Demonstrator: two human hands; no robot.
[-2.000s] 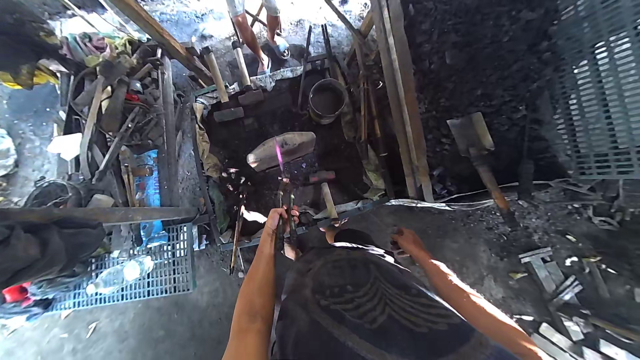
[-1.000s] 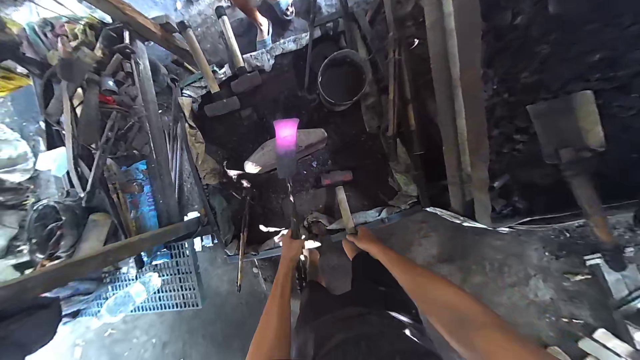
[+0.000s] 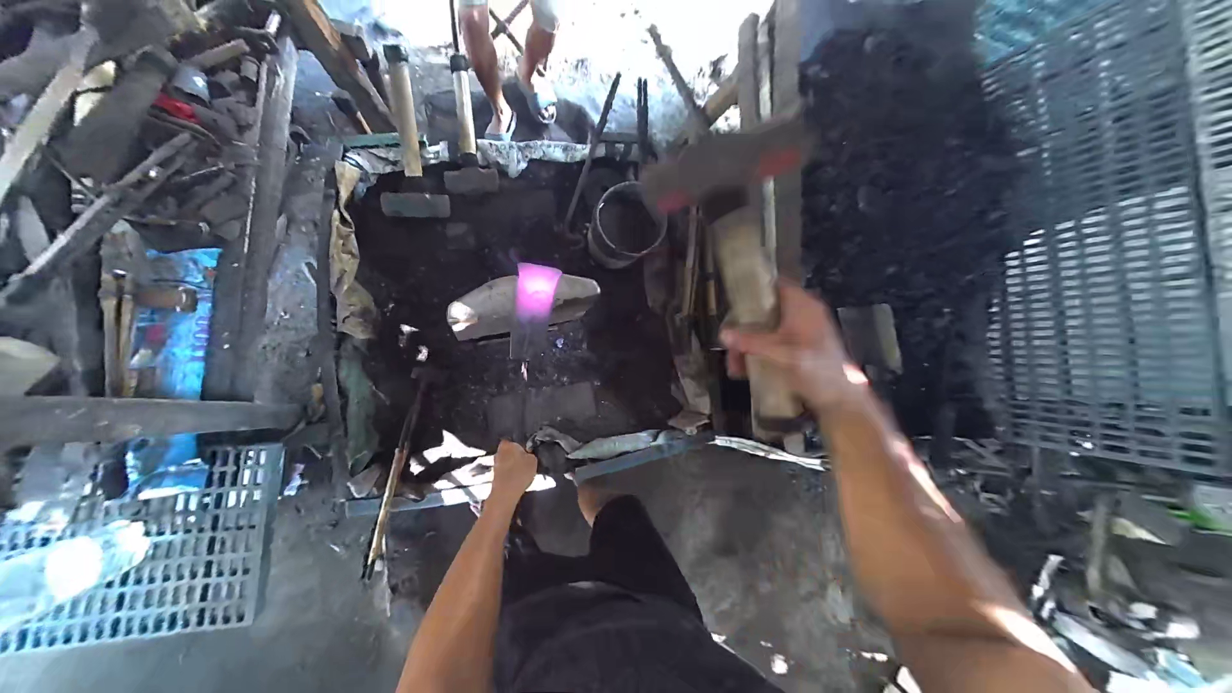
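Observation:
My right hand (image 3: pixel 794 351) grips the wooden handle of a hammer (image 3: pixel 727 168), raised at the right of the pit and blurred. Near the front edge of the pit, my left hand (image 3: pixel 516 464) is closed around the dark, thin shaft or tongs of a hot metal piece. That piece, a flared blade-like workpiece (image 3: pixel 535 294) glowing pink, lies across an elongated anvil block (image 3: pixel 481 306). How the shaft joins the workpiece is hard to tell.
Two sledgehammers (image 3: pixel 415 204) (image 3: pixel 471 180) and a metal bucket (image 3: pixel 628 226) stand at the pit's far side. A person's legs (image 3: pixel 491 72) are beyond. Plastic crates (image 3: pixel 1107 318) (image 3: pixel 255 549) lie right and left; tools and scrap crowd the left.
My right hand has lifted the hammer, which lay at the pit's front edge in the earlier frames. The glowing end was held up above the anvil block and now lies across it.

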